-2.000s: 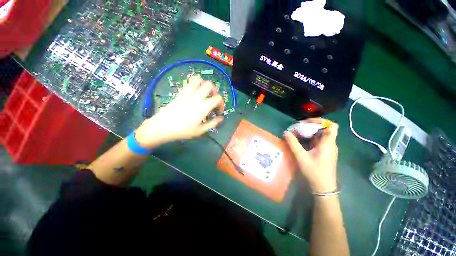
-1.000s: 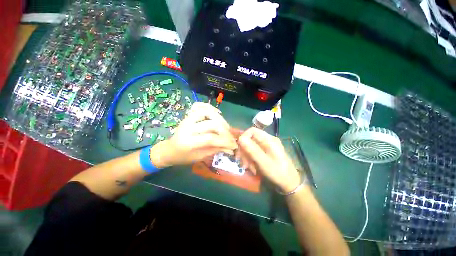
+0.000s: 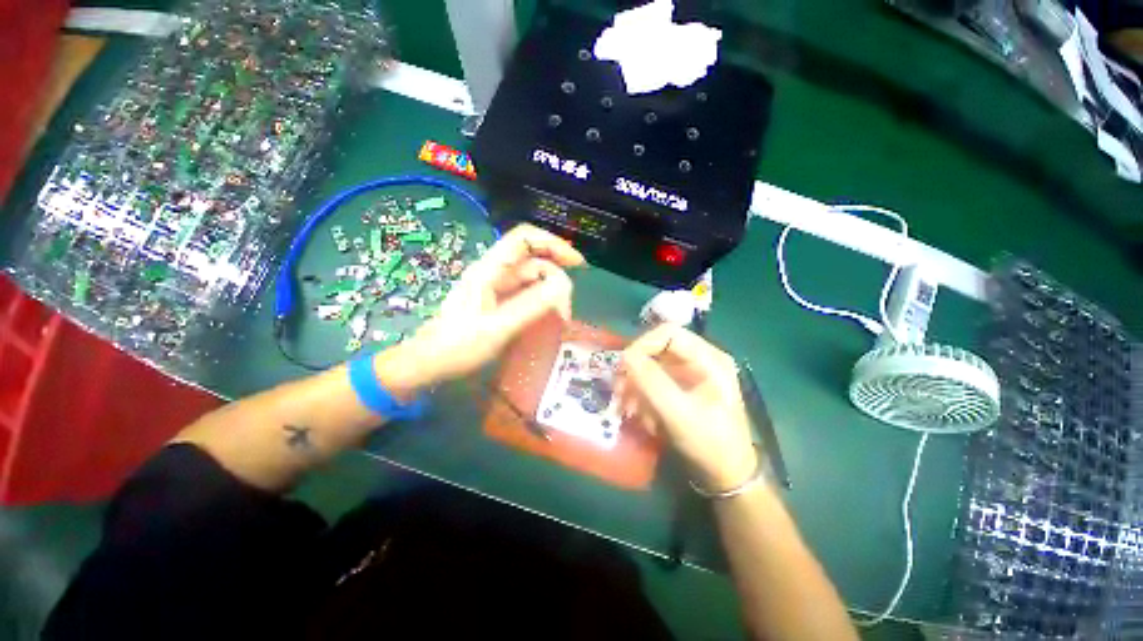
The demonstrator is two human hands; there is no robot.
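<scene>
A white assembly jig [image 3: 583, 396] with black shapes lies on the orange mat [image 3: 520, 432]. My left hand [image 3: 508, 301] is raised over the upper left of the mat, with thumb and fingertips curled close together; whether a small part is between them is too blurred to tell. My right hand [image 3: 683, 394] is at the right edge of the jig, fingers bent and fingertips over it; what they may hold is hidden. A loose pile of small green circuit boards [image 3: 395, 261] lies left of my left hand.
A blue cable [image 3: 328, 200] curves around the pile. The black power supply box [image 3: 627, 150] stands behind the mat, a white bottle [image 3: 677, 304] before it. Clear trays stand left [image 3: 176, 188] and right [image 3: 1053, 463]. A fan [image 3: 925, 388] and a thin dark rod [image 3: 766, 426] are at the right.
The white bottle was in my right hand and now lies by the box. My hands came together over the jig, then parted, my left hand moving up and left. The camera view has shifted.
</scene>
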